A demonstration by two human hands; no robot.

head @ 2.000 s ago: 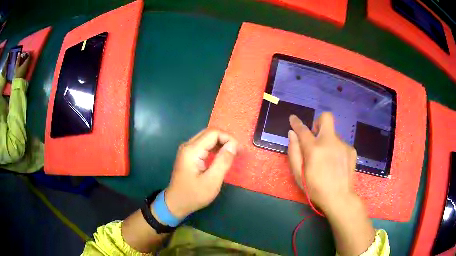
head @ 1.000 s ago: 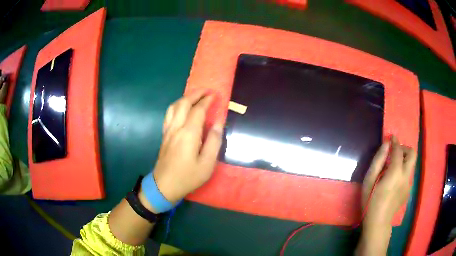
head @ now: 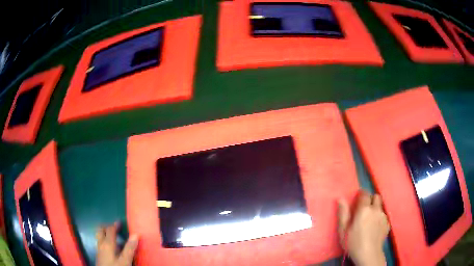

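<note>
A dark, glossy tablet [head: 234,187] with a yellow tab on its left short edge lies on an orange-red foam pad [head: 322,150] in front of me. My left hand [head: 115,247] is at the pad's lower left edge, fingers apart, thumb close to the edge, partly cut off by the picture's bottom. My right hand [head: 366,228] is at the pad's right edge, thumb on top and fingers curled at the side. A short piece of red cord [head: 344,258] shows beside the right hand.
Another pad with a dark tablet [head: 434,182] stands close on the right, one more [head: 39,228] on the left. Across the green surface [head: 208,115] is a row of pads, two with lit tablets [head: 124,57] [head: 296,20]. A yellow sleeve [head: 6,254] shows at the lower left edge.
The view has swung upward, showing the far row. The tablet went from lit to dark earlier. My hands have moved from beside the tablet to the pad's outer edges.
</note>
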